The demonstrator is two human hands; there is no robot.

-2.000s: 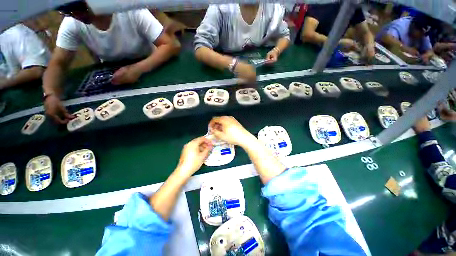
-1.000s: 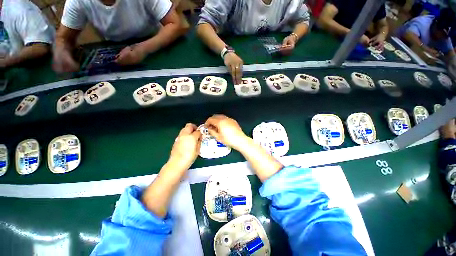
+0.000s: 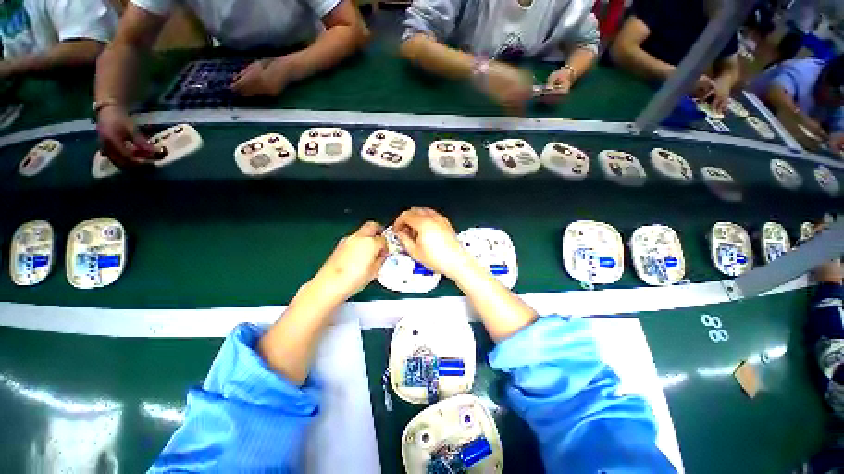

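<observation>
A cream housing half (image 3: 407,274) lies open side up on the green conveyor belt, with a blue block inside. My left hand (image 3: 359,259) is at its upper left edge and my right hand (image 3: 428,239) reaches over its top, fingertips close together. Whatever is between the fingertips is hidden. Another housing half (image 3: 490,255) lies just right of my right hand. Two more housing halves, the upper one (image 3: 432,359) and the lower one (image 3: 453,439), lie between my forearms, each with a blue board and block.
More housing halves (image 3: 96,253) lie along the near lane. Cream faceplates (image 3: 388,149) line the far lane, where people work opposite. A pale rail (image 3: 231,321) edges the belt. White sheets (image 3: 341,407) lie under my forearms. White rings (image 3: 713,328) and a tan piece (image 3: 747,379) are at right.
My hands stay together over the housing half. Near-lane housings at left have shifted left, and the one beside my right hand now sits closer to it. A person opposite at left now reaches to a faceplate.
</observation>
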